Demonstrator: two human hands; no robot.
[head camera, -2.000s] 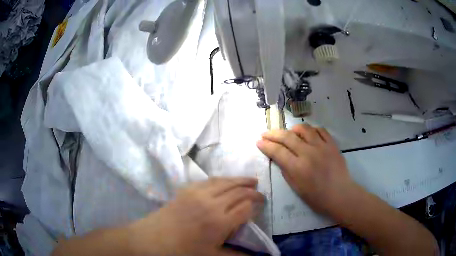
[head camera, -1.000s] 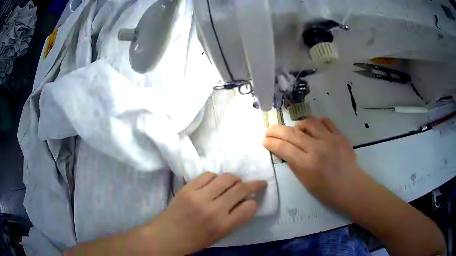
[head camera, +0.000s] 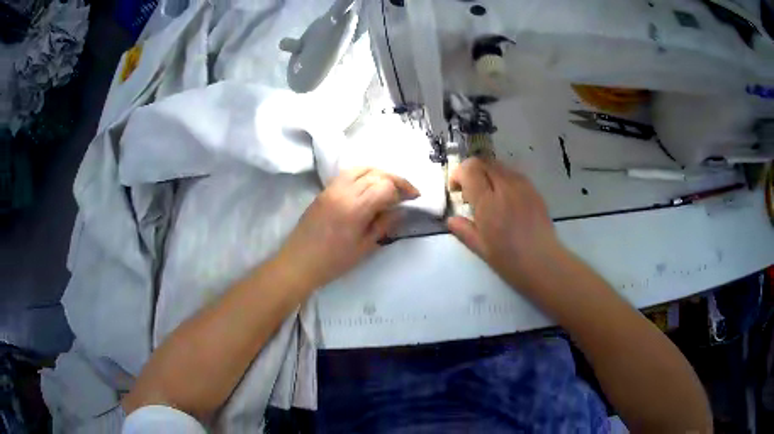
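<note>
The pale grey-white garment (head camera: 229, 208) is draped left of the needle and hangs over the table's front edge. Its narrow end lies under the presser foot area (head camera: 441, 151). My left hand (head camera: 361, 212) grips the cloth left of the foot, fingers bent, near the corner of the garment edge. My right hand (head camera: 501, 208) is just right of and in front of the foot, thumb and fingertips at the garment edge beside the yellowish seam guide (head camera: 458, 202). Its fingertips partly hide the edge, so its hold is unclear.
The white machine head (head camera: 560, 42) stands behind. The grey lamp (head camera: 318, 52) is at its left. Thread snips (head camera: 613, 125), a white-handled awl (head camera: 653, 174) and a dark-red stick (head camera: 713, 193) lie at the right. The ruler-marked table edge (head camera: 526, 297) curves in front. Pale cloth is heaped far left (head camera: 51, 59).
My left hand has moved forward with the cloth towards the foot. The garment's near corner has moved from the table front to close by the foot. The camera view has shifted.
</note>
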